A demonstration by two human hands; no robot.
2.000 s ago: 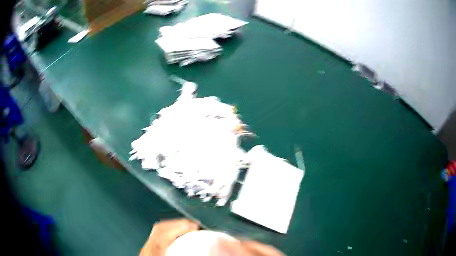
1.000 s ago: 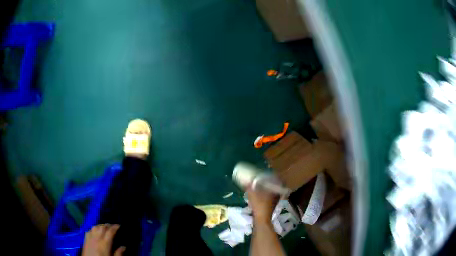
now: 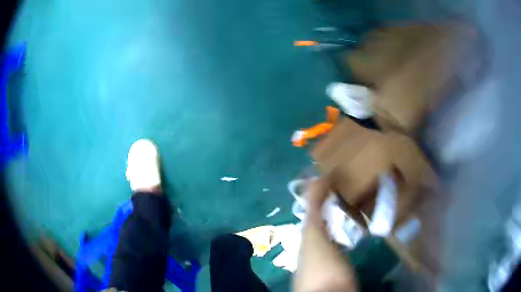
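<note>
My right hand [image 3: 317,199] is blurred, low over white scraps [image 3: 343,224] beside an open brown cardboard carton [image 3: 365,154] on the green floor. A pale ring-like shape [image 3: 296,191] shows against its left side; I cannot tell whether it is a cup in the hand. The fingers are too blurred to read. Only a sliver of what looks like my left hand [image 3: 112,290] shows at the bottom edge by my left thigh. A white strip [image 3: 384,205] stands at the carton.
A larger brown carton [image 3: 411,68] is at the upper right, with a white object [image 3: 351,100] beside it. An orange strip [image 3: 317,131] and small scraps lie on the floor. A blue stool [image 3: 94,251] is by my left leg. The blurred table edge runs down the right.
The view has shifted toward the cartons. My right hand has moved slightly right and down; the white cup it held is no longer clear. My left hand has nearly left the picture.
</note>
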